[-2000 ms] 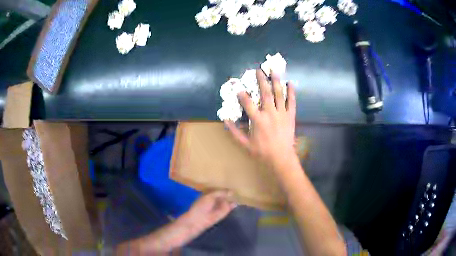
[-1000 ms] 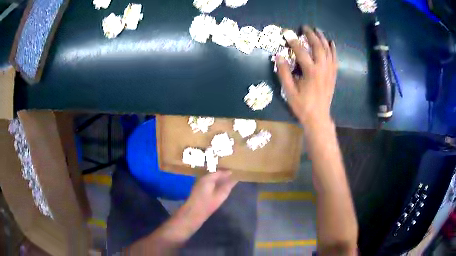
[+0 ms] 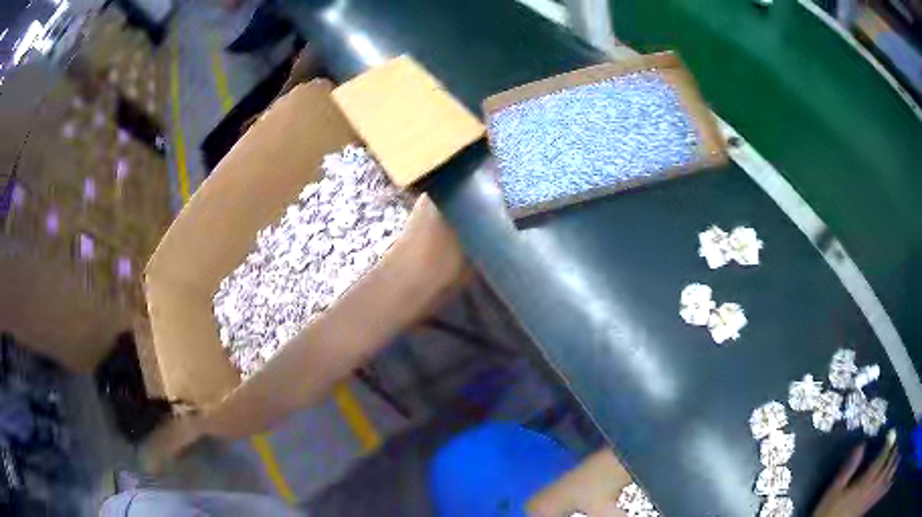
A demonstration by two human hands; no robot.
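Note:
Several white socket inserts (image 3: 776, 448) stand in a row on the dark green bench, beside a looser cluster (image 3: 843, 370). My right hand (image 3: 861, 485) is at the lower right corner, cut off by the frame edge, fingers apart just below the cluster. I see nothing held in it. Two pairs of inserts (image 3: 730, 246) lie further up the bench. A shallow cardboard tray (image 3: 581, 490) with white inserts shows below the bench edge, partly cut off. My left hand is out of the picture.
A cardboard tray of silvery-blue screws (image 3: 596, 141) lies on the bench. A large open carton (image 3: 192, 273) full of white pieces stands beside the bench, its flap (image 3: 409, 119) near the screw tray. A blue stool (image 3: 490, 470) is below. A green conveyor (image 3: 809, 131) runs beyond.
The view has swung left, bringing the carton and screw tray towards the centre. The power screwdriver and my left hand have left the picture. My right hand is now at the lower right corner.

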